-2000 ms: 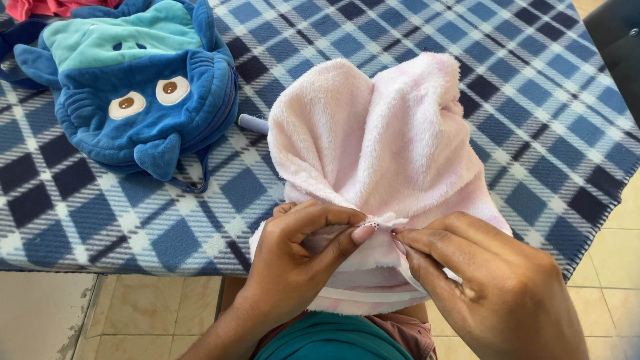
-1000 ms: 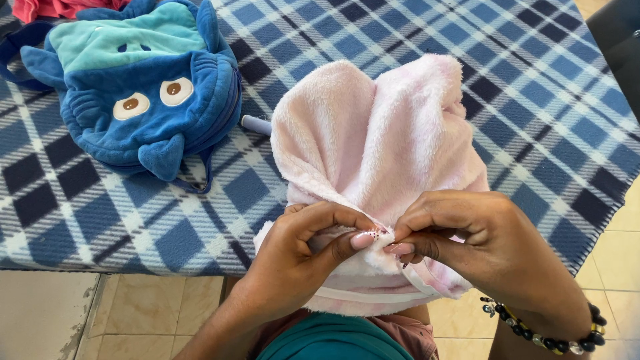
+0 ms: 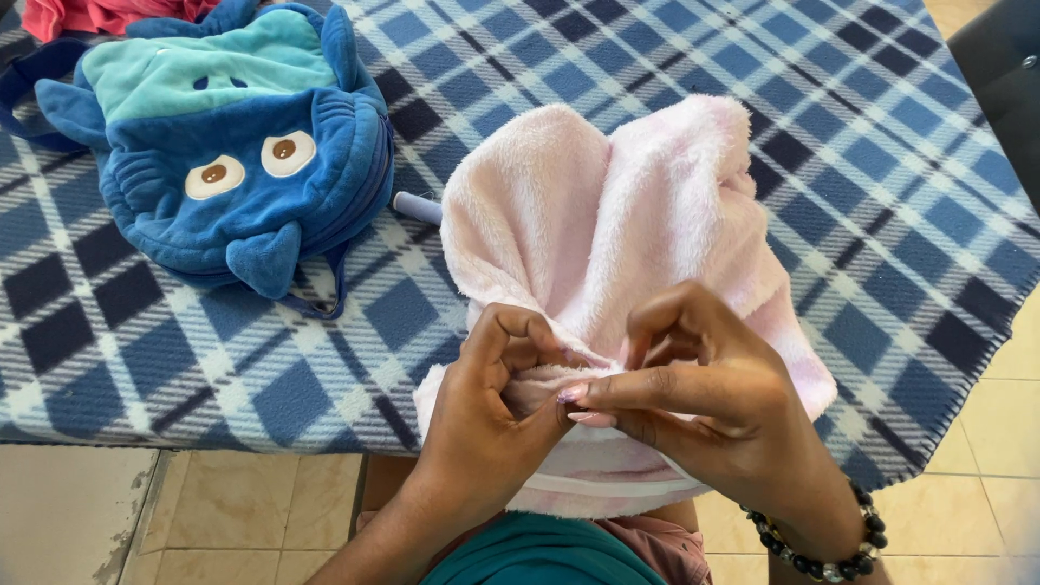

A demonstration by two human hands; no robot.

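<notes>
A pale pink plush fabric piece (image 3: pixel 561 211) lies bunched over the table's near edge and hangs toward my lap. My left hand (image 3: pixel 496 398) pinches a fold at its gathered middle, fingers curled and thumb pointing right. Touching the same spot from the right, my right hand (image 3: pixel 707 390) has its thumb and index fingertip brought together by the left thumb, its other fingers bent over the fabric. Whether a needle or thread is between the fingertips, I cannot tell. A beaded bracelet is on the right wrist. Left of the fabric lies a pale blue thread spool (image 3: pixel 418 208), partly covered.
A blue plush animal backpack (image 3: pixel 203 162) with its strap lies at the upper left, beside red fabric (image 3: pixel 122 15). Beneath everything is a blue plaid fleece tablecloth (image 3: pixel 325 366). A dark chair (image 3: pixel 999 89) stands at the right edge, on a tiled floor (image 3: pixel 975 504).
My left fingers, earlier laid over the gathered fabric, are now curled in at its fold. My right index finger now reaches left to the left thumb.
</notes>
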